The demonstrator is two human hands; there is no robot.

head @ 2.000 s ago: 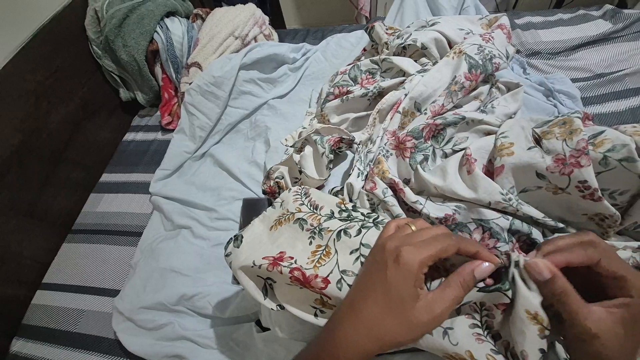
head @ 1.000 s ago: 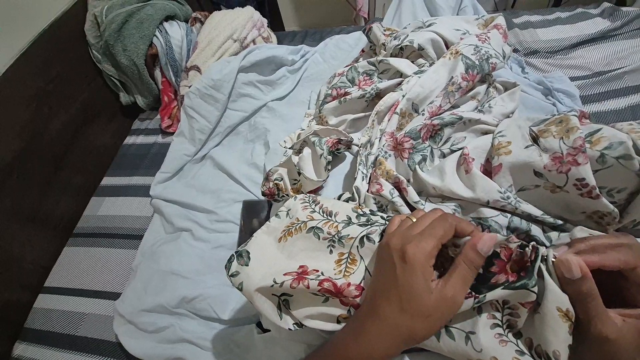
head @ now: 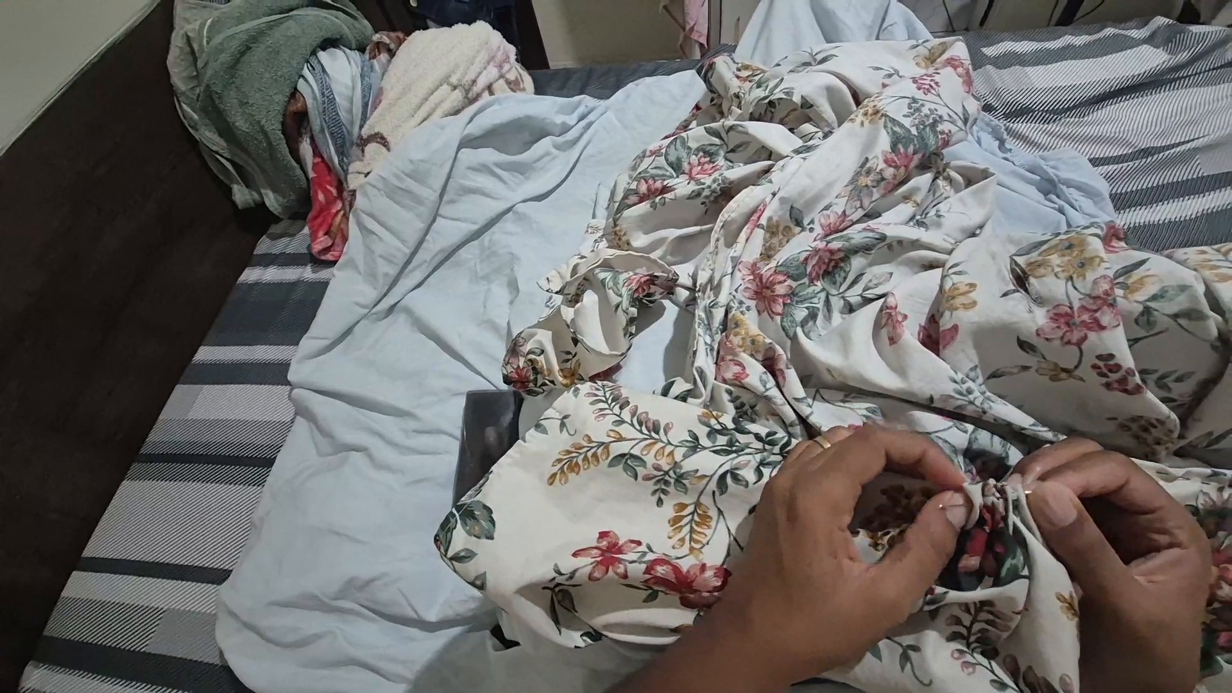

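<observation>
A white floral-print fabric (head: 674,462) with red, yellow and green flowers lies in loose folds across the middle and right. At the lower right, my left hand (head: 847,549), with a ring on one finger, pinches a gathered edge of this fabric between thumb and index finger. Close beside it, my right hand (head: 1107,539) pinches the same gathered edge, with its other fingers curled. A short bunched stretch of cloth shows between the fingertips. Whether a pin or needle is held there cannot be told.
Under the floral fabric spreads a wrinkled light blue cloth (head: 414,337) on a striped grey bedsheet (head: 192,452). A dark flat object (head: 486,433) is partly covered by the fabric. Green (head: 250,87) and cream (head: 443,77) towels are heaped at the upper left, beside a dark wooden board (head: 96,318).
Both hands have shifted slightly right since the earliest frame and keep pinching the gathered edge. The floral fabric near my left hand has been spread and its folds have changed.
</observation>
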